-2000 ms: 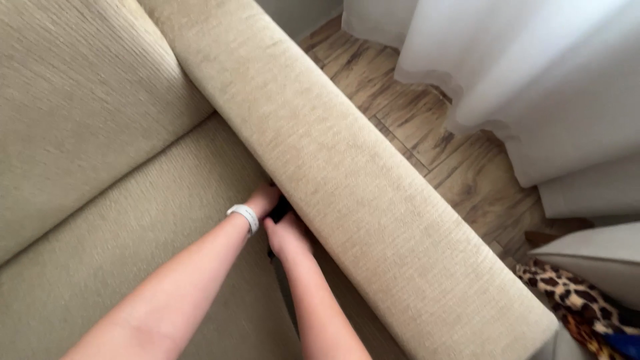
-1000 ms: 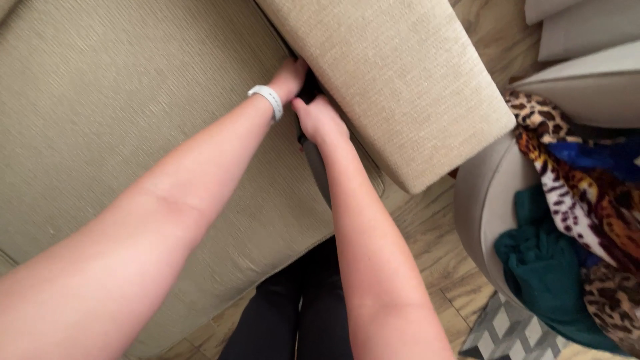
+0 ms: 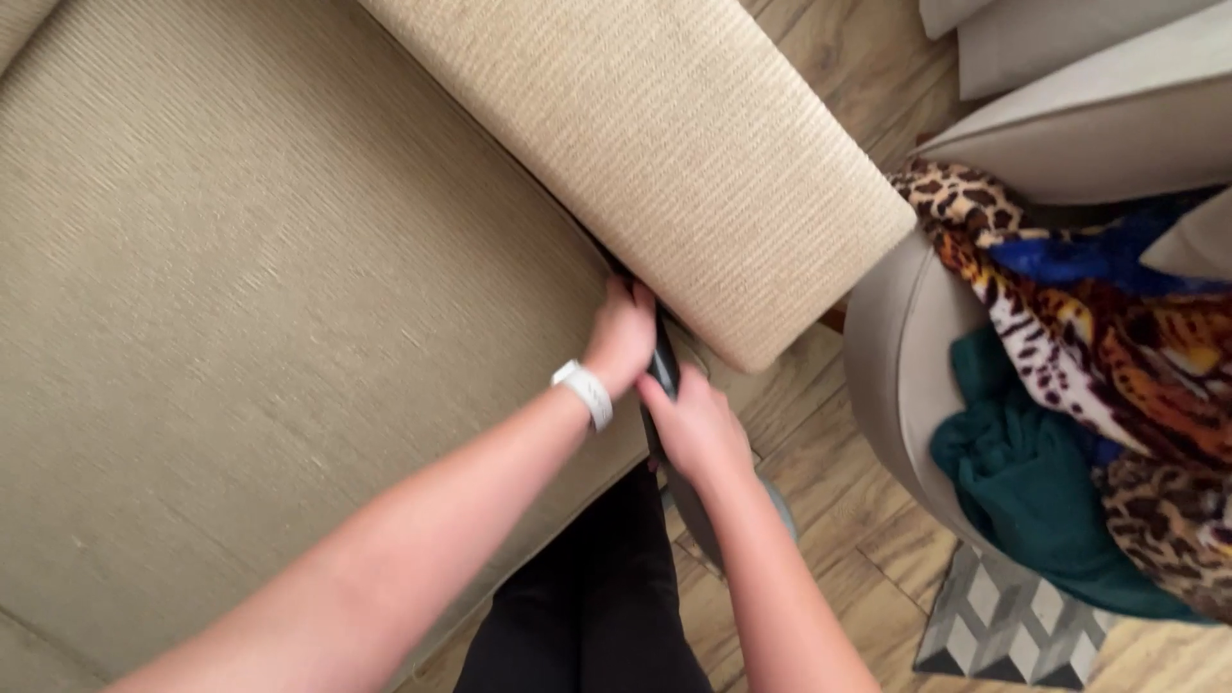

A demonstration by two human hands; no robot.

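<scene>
My left hand [image 3: 623,332], with a white watch band [image 3: 584,393] on its wrist, lies against the beige sofa armrest [image 3: 674,164], where the arm meets the seat cushion [image 3: 318,289]. Its fingertips dip into the gap, so their grip is hidden. My right hand [image 3: 701,423] is closed around a dark handheld tool [image 3: 664,361], perhaps a vacuum cleaner's handle or nozzle. The tool's front end runs into the gap beside my left fingers, and its wider grey part passes below my right forearm. What the tip touches cannot be seen.
Right of the armrest stands a light upholstered armchair [image 3: 890,356] heaped with animal-print cloth [image 3: 1068,366] and a teal blanket [image 3: 1030,481]. A patterned grey mat [image 3: 1011,616] lies on the wood-look floor [image 3: 818,462]. A pale curtain [image 3: 1039,43] hangs at the upper right.
Both hands and the dark tool have moved along the armrest gap, away from the backrest and toward the sofa's front edge. The view has shifted toward the front of the sofa.
</scene>
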